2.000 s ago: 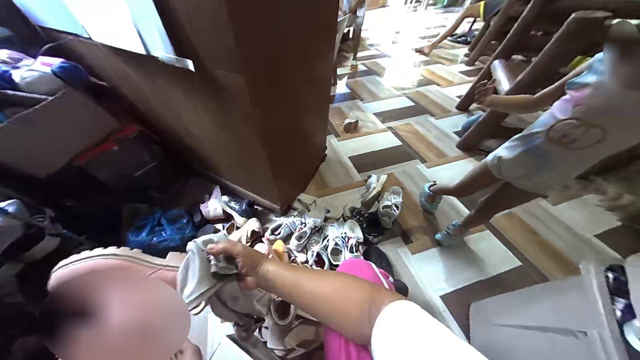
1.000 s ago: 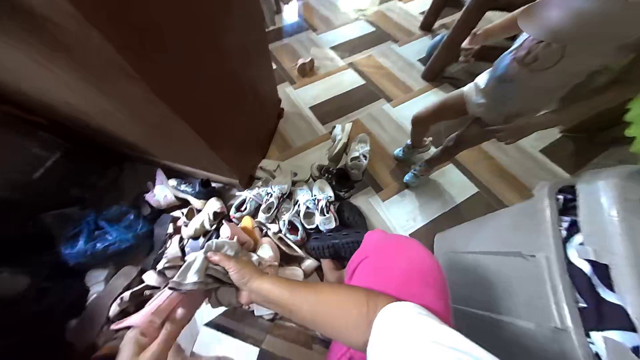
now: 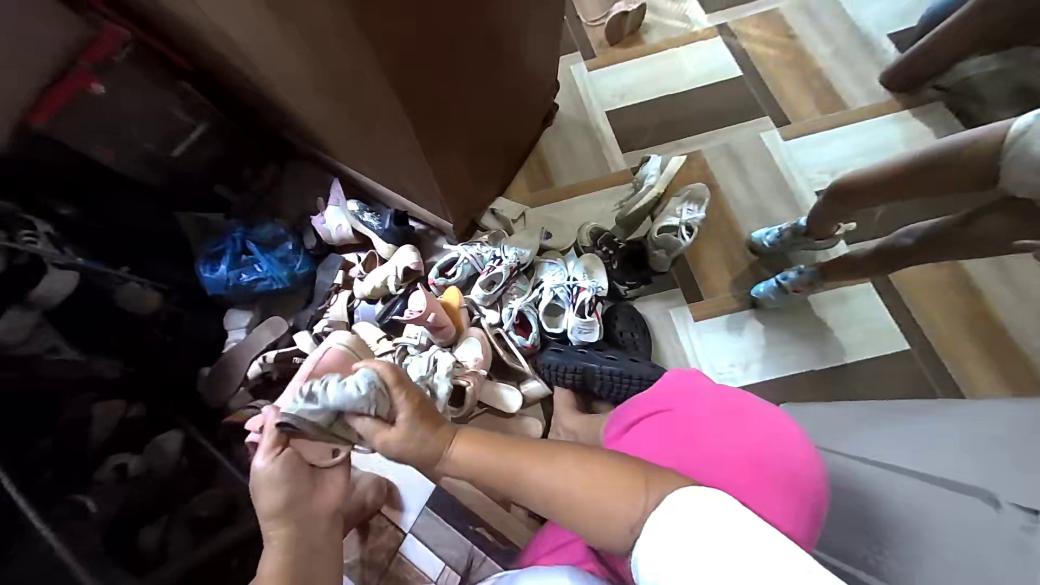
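My left hand (image 3: 296, 483) grips a pink shoe (image 3: 321, 361) at the lower left. My right hand (image 3: 406, 418) holds a crumpled grey-white cloth (image 3: 337, 402) against that shoe, its fingers closed around the cloth. The cloth covers the middle of the shoe. Just beyond both hands lies a pile of mixed footwear, with white laced sneakers (image 3: 569, 296), a beige shoe (image 3: 390, 272) and a white sandal (image 3: 500, 396). A black clog (image 3: 600, 370) lies sole outward beside my bare foot (image 3: 575, 418).
A blue plastic bag (image 3: 256, 260) sits left of the pile. The brown cabinet (image 3: 439, 89) has its corner just behind the shoes. Another person's legs, in light blue shoes (image 3: 784, 284), are at right. A grey plastic bin (image 3: 926, 479) stands at the lower right.
The cloth in my right hand is now against the pink shoe; two seconds ago it was held beside the shoe. The view has turned down toward the pile.
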